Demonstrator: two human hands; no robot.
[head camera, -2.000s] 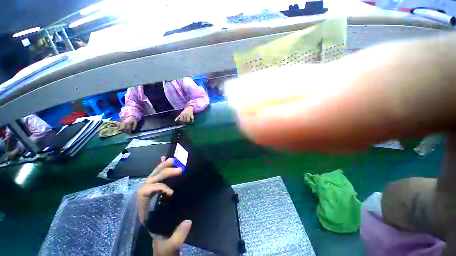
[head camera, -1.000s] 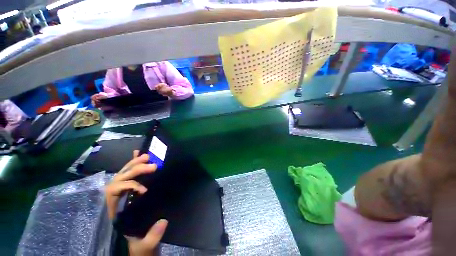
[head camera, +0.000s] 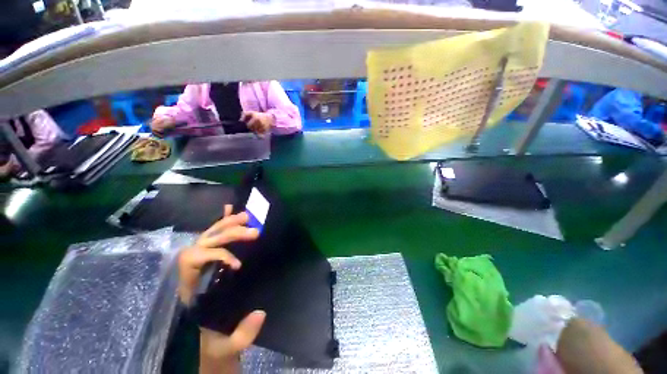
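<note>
A flat black panel unit (head camera: 281, 285) is held tilted over a silvery bubble wrap sheet (head camera: 380, 314). A white-and-blue label (head camera: 256, 208) is near its upper end. My left hand (head camera: 196, 269) grips its left edge, fingers above and thumb on the lower face. My right hand (head camera: 596, 352) is blurred and cut off at the lower right, beside a translucent white bottle (head camera: 541, 321); its fingers cannot be made out. A crumpled green cloth (head camera: 479, 299) lies between the sheet and the bottle.
Bubble bags (head camera: 95, 307) lie at left. Other black units rest on the green bench (head camera: 366, 212) behind and right. A raised shelf (head camera: 292, 62) crosses ahead, with a yellow dotted sheet (head camera: 439, 102) hanging down. A person in pink sits opposite.
My right hand has dropped from in front of the shelf to the lower right beside the bottle. My left hand still holds the tilted panel. The camera view has shifted.
</note>
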